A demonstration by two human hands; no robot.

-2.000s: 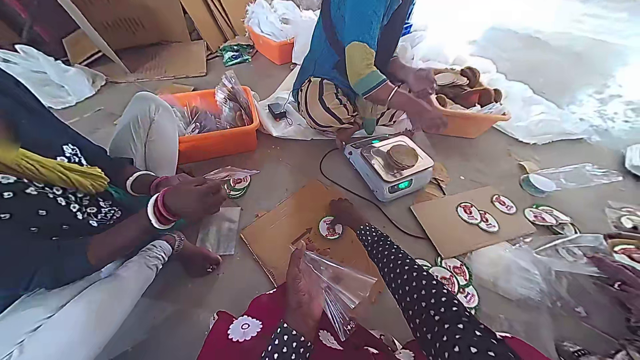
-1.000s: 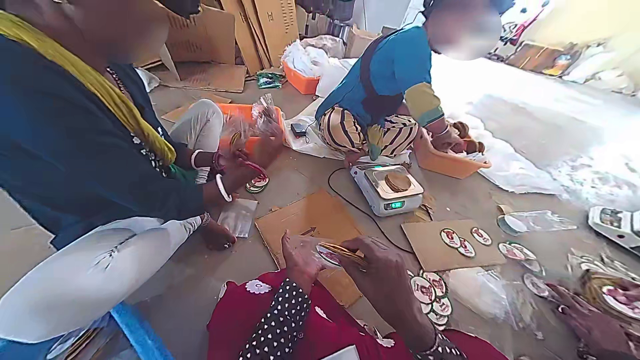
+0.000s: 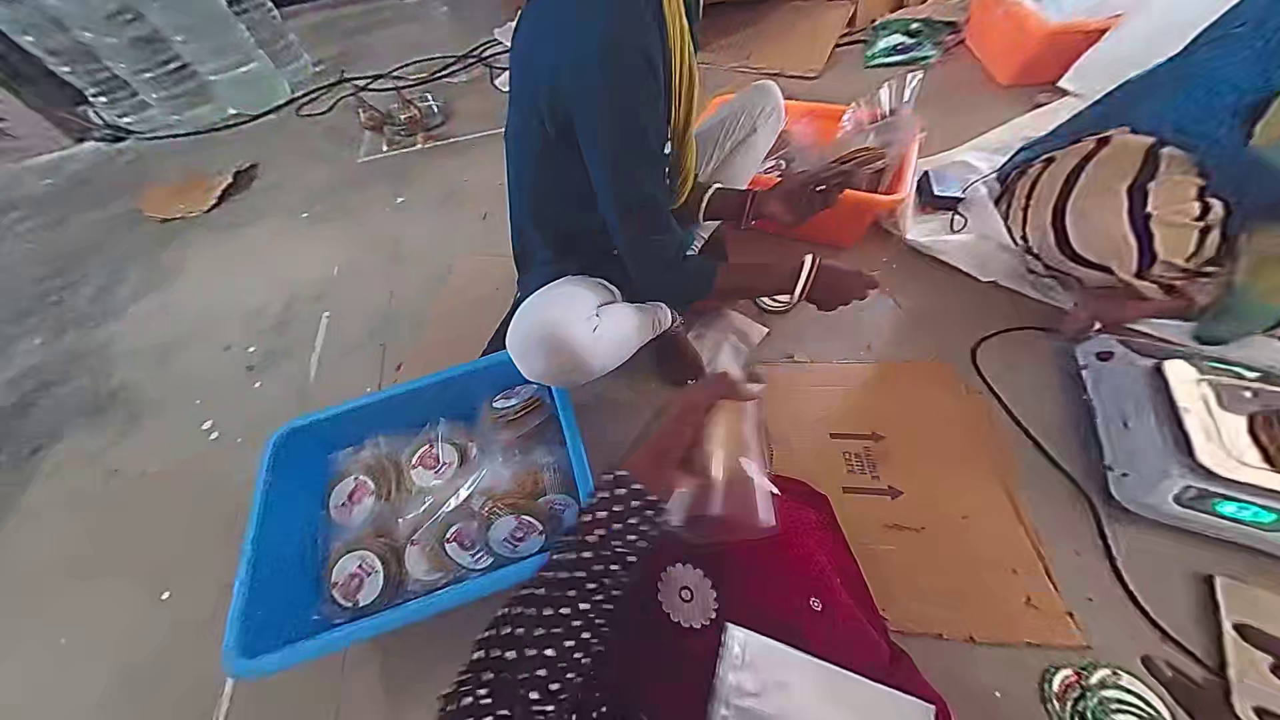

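Observation:
My left hand (image 3: 690, 430), in a dotted sleeve, is closed on clear plastic bags (image 3: 728, 475) above my maroon lap; motion blurs both. My right hand is not in view. Left of the sleeve, a blue plastic crate (image 3: 262, 560) holds several clear packets of stacked brown discs with round printed labels (image 3: 357, 578). A flat cardboard sheet (image 3: 930, 500) lies to the right of my lap. At the right edge stands a digital scale (image 3: 1130, 440) with a lit green display and a brown item partly visible on its pan. Round labels (image 3: 1105, 692) lie at the lower right.
A co-worker in a dark blue top (image 3: 600, 150) sits ahead, hands near an orange crate (image 3: 850, 228) of packets. Another person's striped-clothed knee (image 3: 1110, 210) is at upper right. A black cable (image 3: 1090, 500) curves beside the cardboard. White plastic (image 3: 820, 685) lies on my lap.
The view has swung left, bringing the blue crate into full sight. My right hand, seen a second ago with brown discs beside my left hand, is out of view.

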